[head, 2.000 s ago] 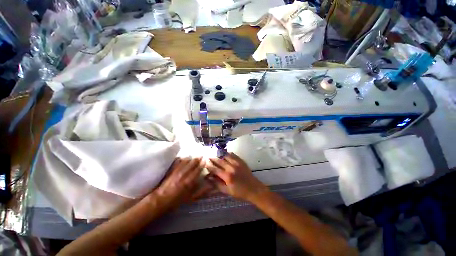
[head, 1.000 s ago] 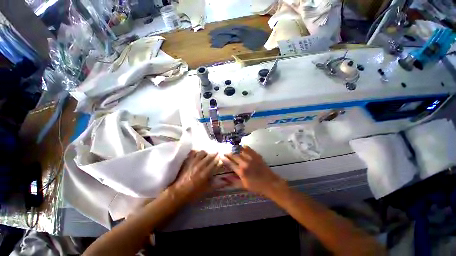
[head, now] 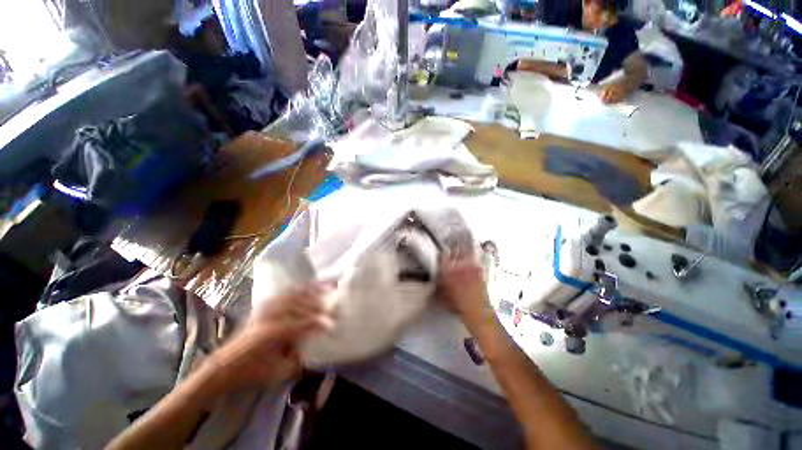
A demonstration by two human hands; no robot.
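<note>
The off-white garment piece (head: 365, 294) is bunched and blurred, left of the sewing machine (head: 572, 272), over the table's front edge. My left hand (head: 295, 321) grips its lower left part. My right hand (head: 459, 279) holds its right side; the fingers are blurred and partly hidden by cloth. A dark patch or opening shows in the cloth between my hands. The needle area (head: 572, 330) has no garment piece under it.
Cut panels (head: 413, 154) lie behind the garment piece. Pale cloth (head: 97, 360) is heaped at lower left. Grey scraps (head: 594, 171) lie on the brown board. A thin white tuft (head: 655, 373) lies by the machine arm. Another person (head: 620, 53) works opposite.
The view has swung left and up. The garment piece has left the needle and moved left with both hands, which are now wider apart.
</note>
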